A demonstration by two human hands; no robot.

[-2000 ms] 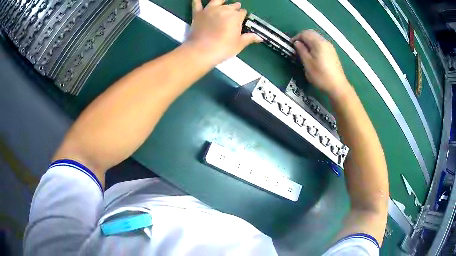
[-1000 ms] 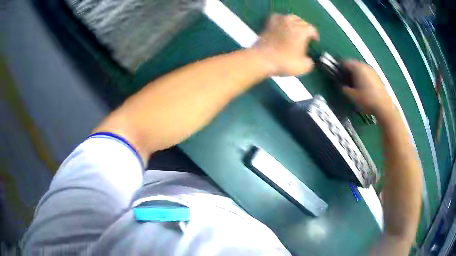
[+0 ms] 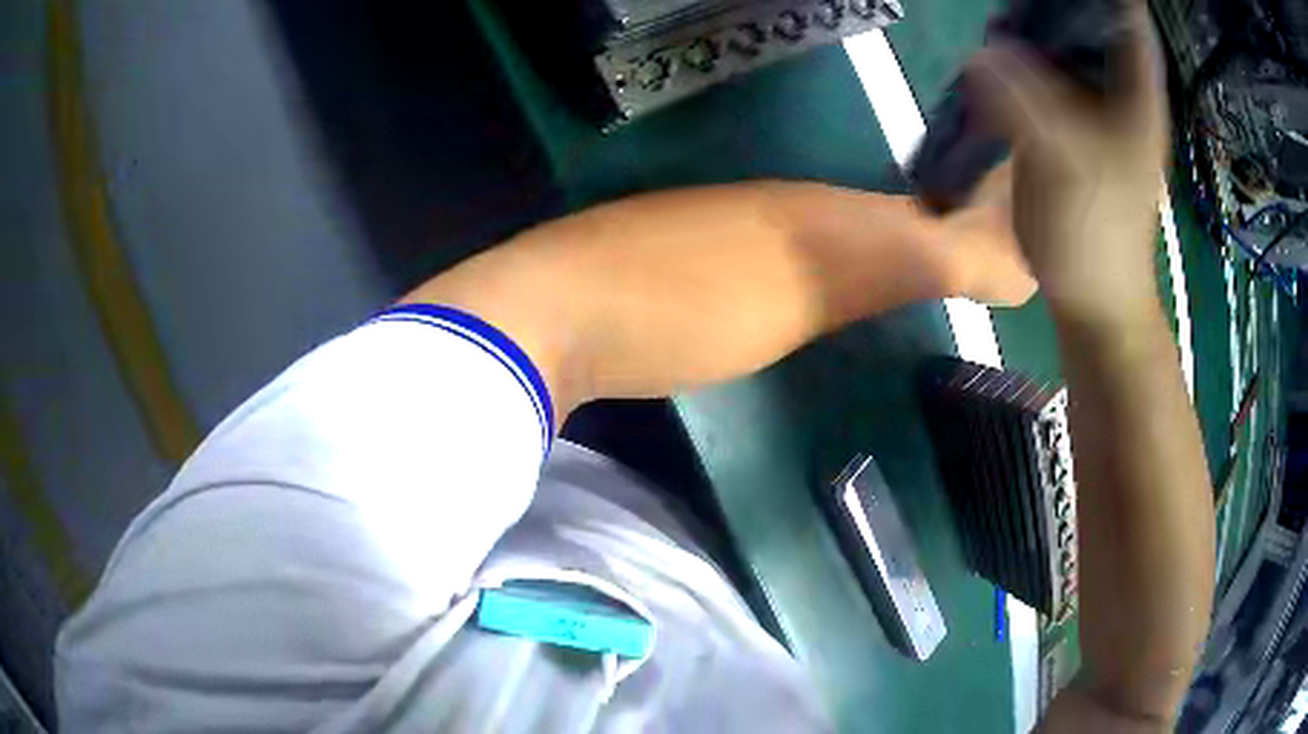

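Note:
My right hand (image 3: 1083,172) is blurred at the upper right, its fingers around dark slatted bars (image 3: 958,144). My left hand (image 3: 993,247) is mostly hidden behind my right hand, beside the bars; its grip cannot be told. Below them stands a plate stack (image 3: 997,480) with dark layered edges and a patterned silver top, partly covered by my right forearm. A smooth pale cover plate (image 3: 892,562) lies on the green bench, on the near side of the stack.
A large stack of patterned plates (image 3: 746,50) stands at the top, near the bench edge. A small blue-tipped thing (image 3: 1001,614) lies by the stack's lower end. Machinery and cables (image 3: 1262,201) are at the far right. The grey floor has a yellow line (image 3: 108,273).
The view has turned, so the bench things sit farther right. Both hands, first apart at the ends of the bars, now overlap, and the bars are tilted differently.

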